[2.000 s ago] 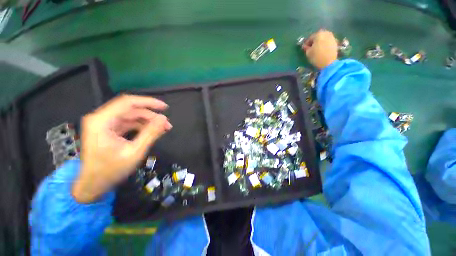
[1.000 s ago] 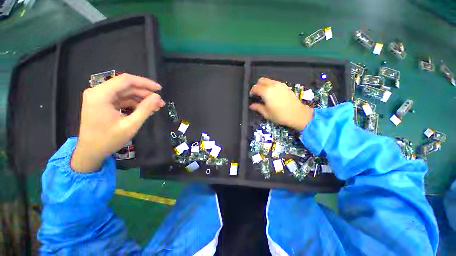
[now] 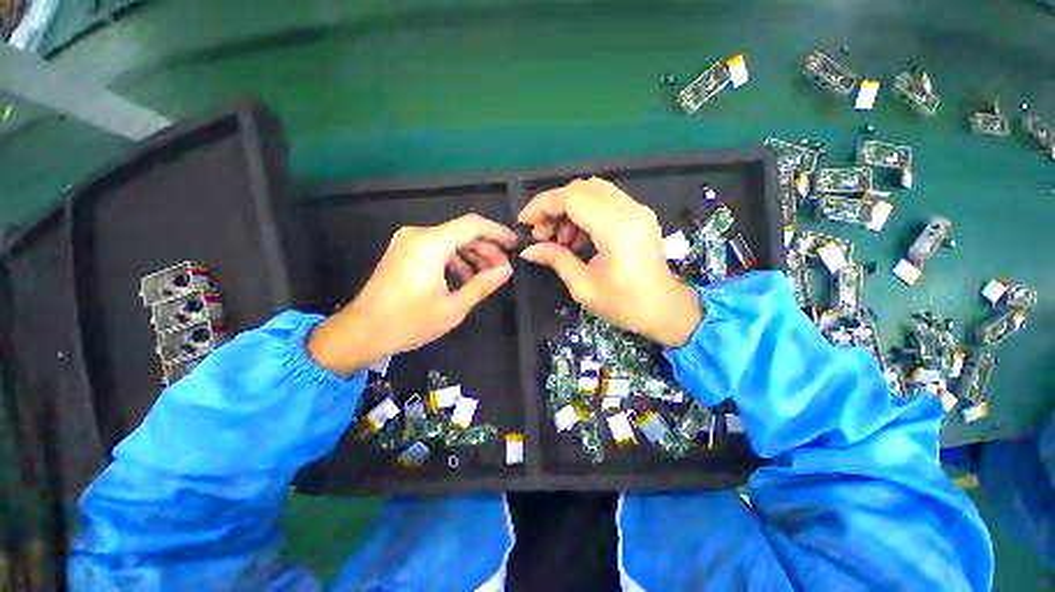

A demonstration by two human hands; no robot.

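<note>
My left hand (image 3: 422, 289) and my right hand (image 3: 613, 254) meet above the divider of the black divided tray (image 3: 523, 445). Their fingertips pinch a tiny dark part (image 3: 524, 238) between them; fingers hide most of it, so I cannot tell what it is. Green circuit boards (image 3: 602, 382) with white and amber tabs lie heaped in the right compartment, partly under my right hand. A smaller heap of boards (image 3: 434, 422) lies in the compartment left of the divider, below my left hand.
A second black tray (image 3: 260, 208) at the left holds a row of silver housings (image 3: 185, 312) with red ends. Several fitted units (image 3: 850, 208) with white tabs lie on the green mat (image 3: 486, 104) at the right. A blue sleeve or garment shows at the right edge.
My right hand has come from the mat at the right, over the board heap, to the tray divider. My left hand has moved right to meet it. The view has shifted.
</note>
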